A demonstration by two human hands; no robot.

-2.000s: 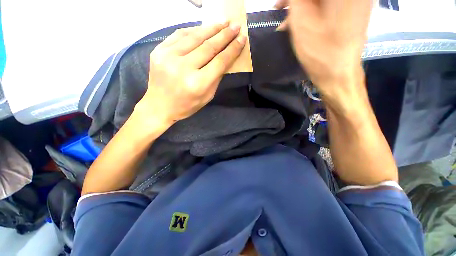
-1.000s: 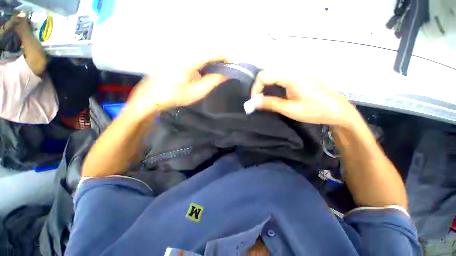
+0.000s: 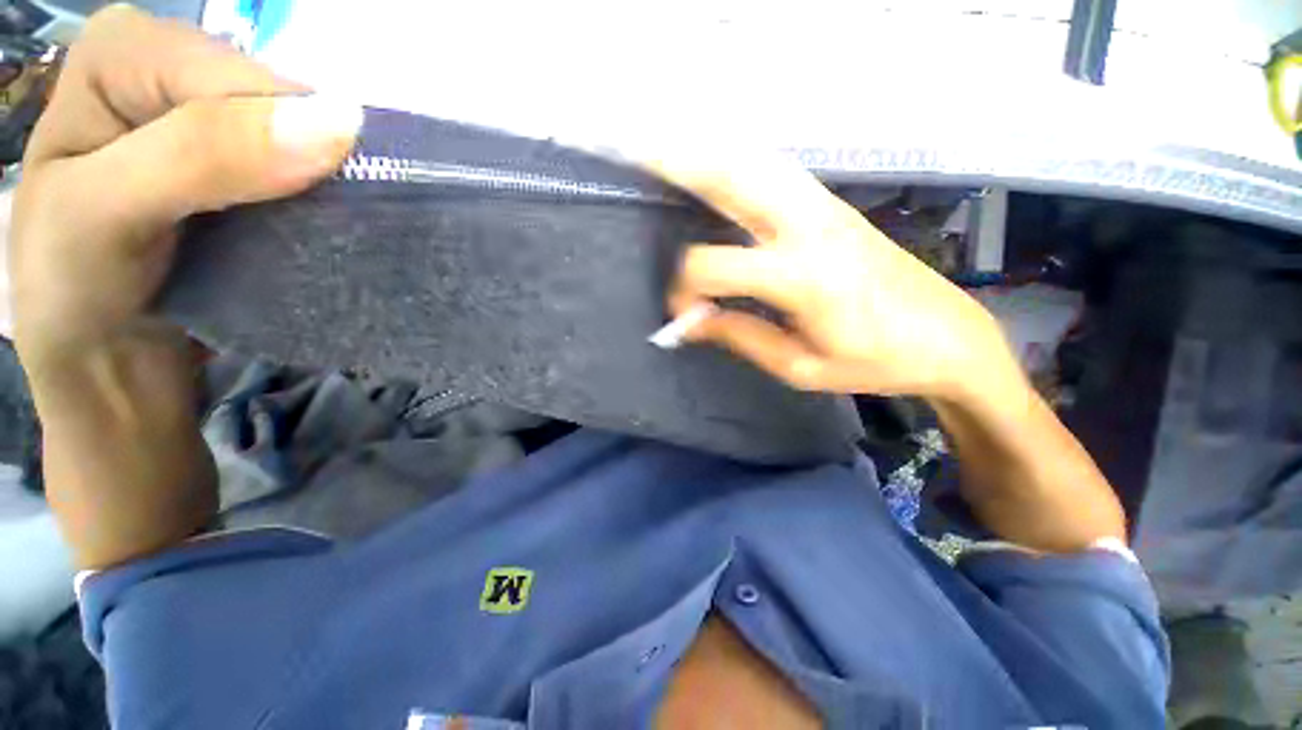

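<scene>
A dark grey garment piece is stretched in front of me at the table's front edge, with a zipper along its upper edge. My left hand grips its upper left corner, thumb on top by the teeth. My right hand is at its right side, fingers curled at the zipper edge. White chalk is pinched in my right hand and points at the cloth. The fingertips behind the cloth are hidden.
The white table spans the top, with a pale ruler strip along its front edge. A dark strip lies at the top right, and a yellow looped handle is at the right edge. Dark cloth is heaped on my lap.
The tan card under my left hand two seconds ago is no longer seen. My left hand has moved left and up, spreading the garment. My right hand still has the chalk seen one second ago.
</scene>
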